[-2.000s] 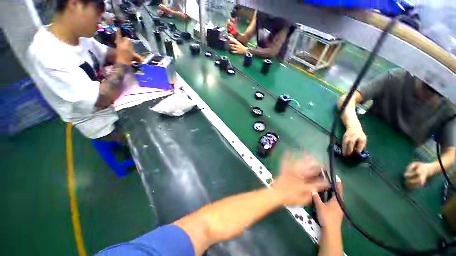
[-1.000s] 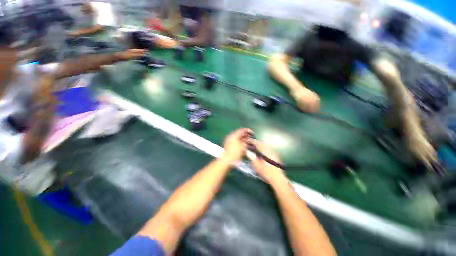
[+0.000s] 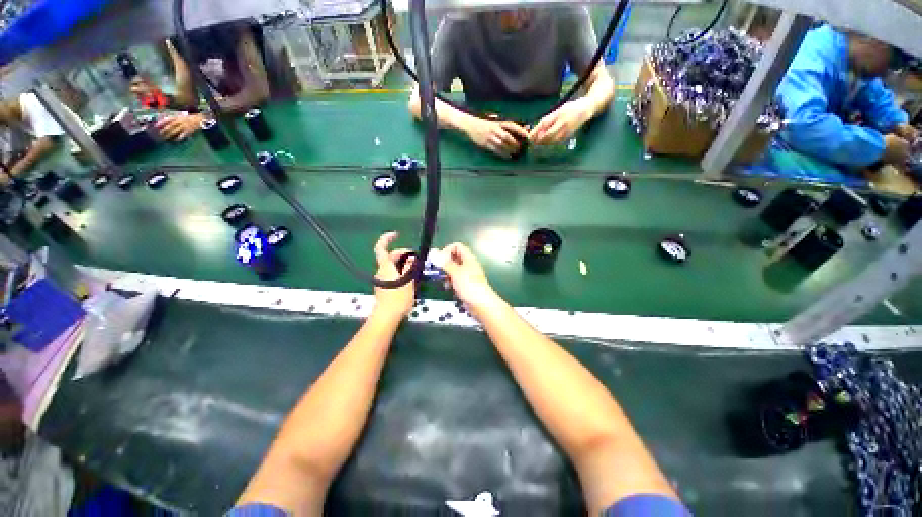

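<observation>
My left hand [image 3: 394, 275] holds a small dark round part, partly hidden by the hanging black cable [image 3: 430, 131]; it looks like an end cap or the end of a housing. My right hand [image 3: 463, 273] is close beside it, its fingertips on a small pale and bluish piece [image 3: 435, 267] between the hands. Both hands are over the white rail [image 3: 566, 322] at the belt's near edge. Small dark specks lie on the rail below them. A black cylindrical housing [image 3: 543, 250] with coloured insides stands on the belt right of my hands.
End caps [image 3: 673, 249] and a blue-lit unit [image 3: 251, 248] are on the belt. Black housings [image 3: 815, 245] lie at right. A wired parts pile [image 3: 882, 434] and another housing [image 3: 787, 416] are on the bench at right. Workers sit across the belt, near a filled cardboard box [image 3: 675, 121].
The view has swung right, bringing the wired parts pile and cardboard box in. My hands stay together over the rail; the long dark strip across them earlier has given way to the hanging cable in front.
</observation>
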